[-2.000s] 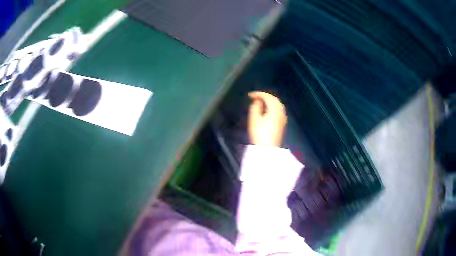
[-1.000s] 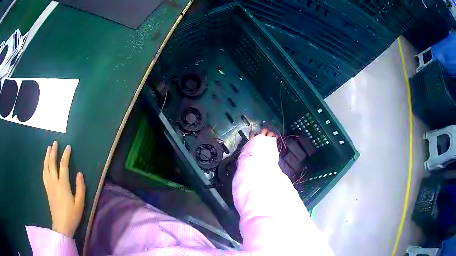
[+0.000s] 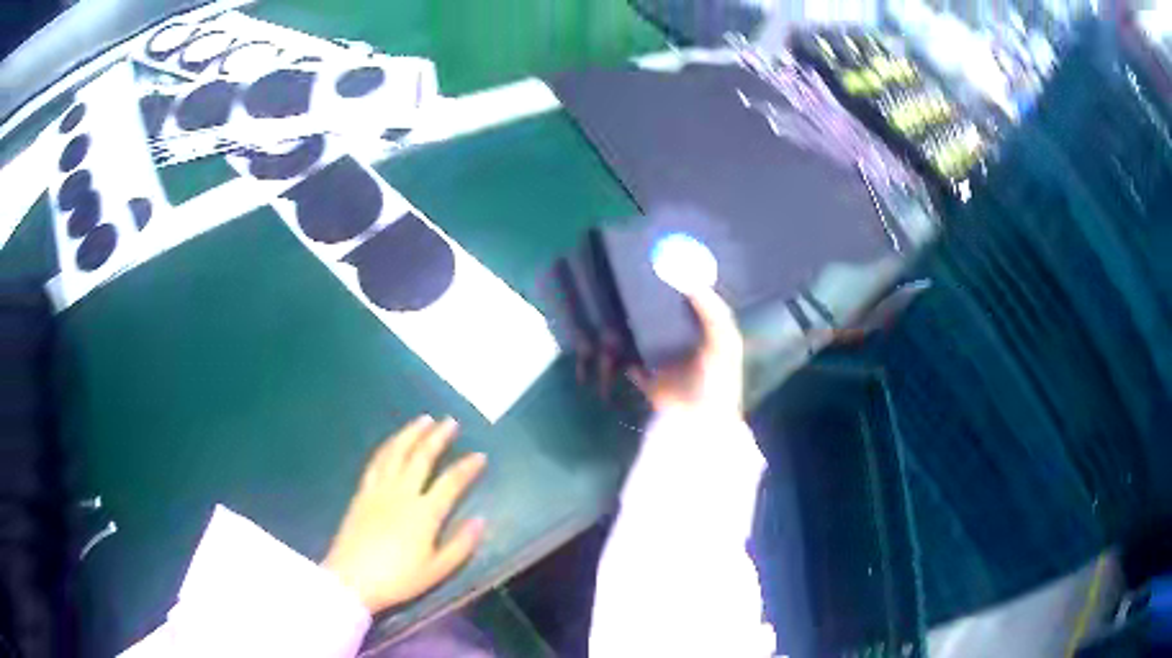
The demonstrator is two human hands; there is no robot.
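Observation:
My right hand (image 3: 701, 360) grips blower fans (image 3: 643, 289), a blurred dark stack with a bright round label on the top face. It is over the bench near the black foam sheet; how many fans there are I cannot tell. My left hand (image 3: 409, 521) lies empty on the green bench with its fingers spread, near the front edge. A white release liner (image 3: 495, 366) runs diagonally between the hands. It carries black adhesive pads (image 3: 405, 264) at its upper left part, and its lower right end is plain white.
More sticker sheets (image 3: 109, 180) lie at the upper left. The large black foam sheet (image 3: 758, 161) lies at the back right, with blurred yellow-and-black components (image 3: 906, 109) beyond it. Dark green-blue crates (image 3: 1015, 386) stand at the right beyond the bench edge.
My right hand has come up out of the crate and now holds blower fans over the bench. The view has swung left, bringing the liner and sheets closer to the middle. My left hand remains on the bench.

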